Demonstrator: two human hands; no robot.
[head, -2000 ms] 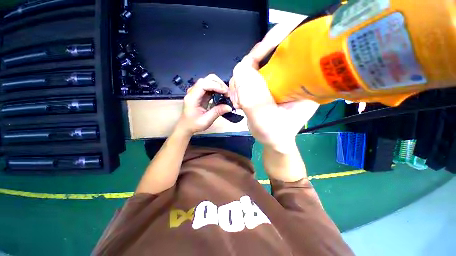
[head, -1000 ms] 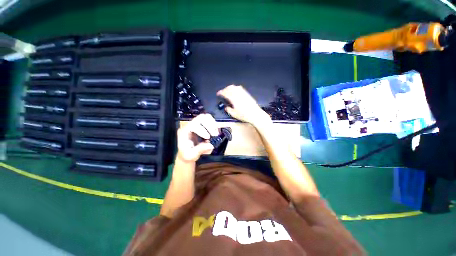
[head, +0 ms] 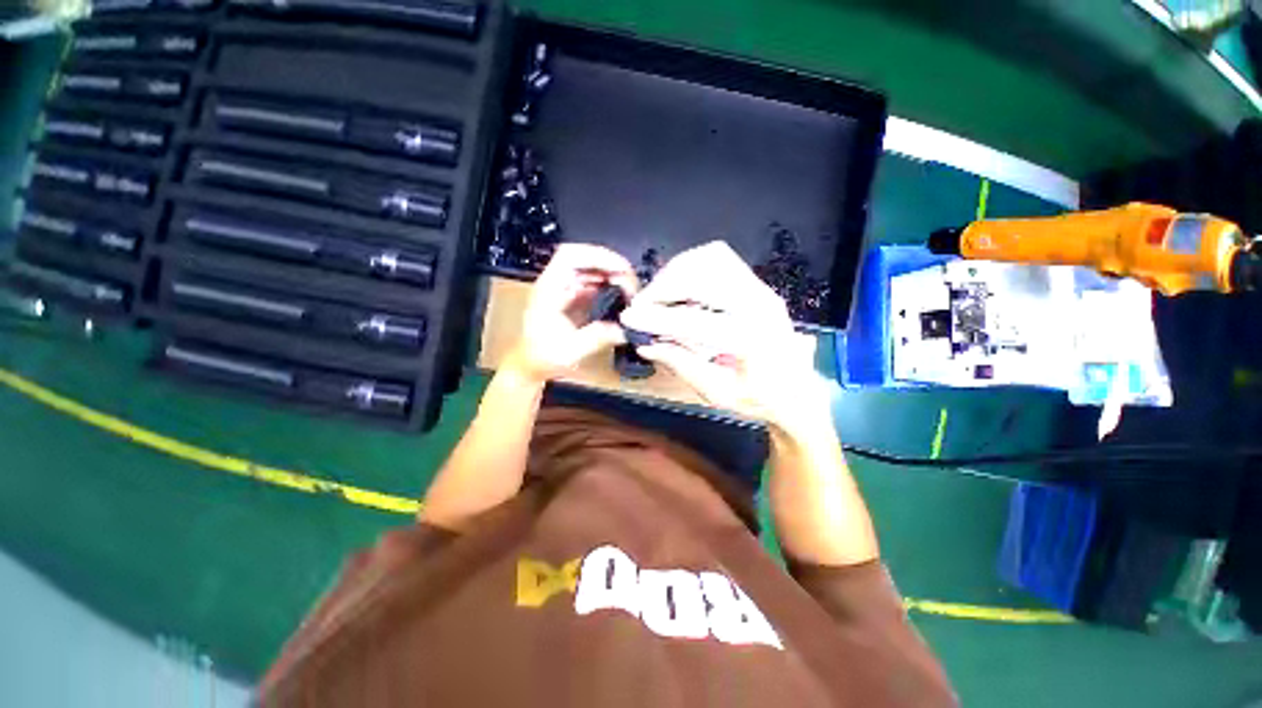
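My left hand [head: 565,315] is closed round a black tubular unit [head: 633,362], whose dark end shows between my hands over the tan board [head: 501,321]. My right hand [head: 720,329] meets it from the right, its thumb and fingers at a small black fitting [head: 638,335] against the unit. My fingers hide most of the contact. The parts bin [head: 692,145] lies just beyond my hands, with small black fittings [head: 519,208] heaped along its left side and small dark hardware [head: 792,270] at its near right corner.
A slotted tray [head: 464,263] with several black tubes lies at left. At right are a blue box [head: 868,315] with a clear bag of parts, the orange electric screwdriver [head: 1093,239] above it, a black cord [head: 955,461] and a small blue bin [head: 1048,542] lower down.
The screwdriver, held large over my right hand two seconds ago, is away at the right. My right hand has moved from above the bin back to the unit in my left hand. The view has tilted.
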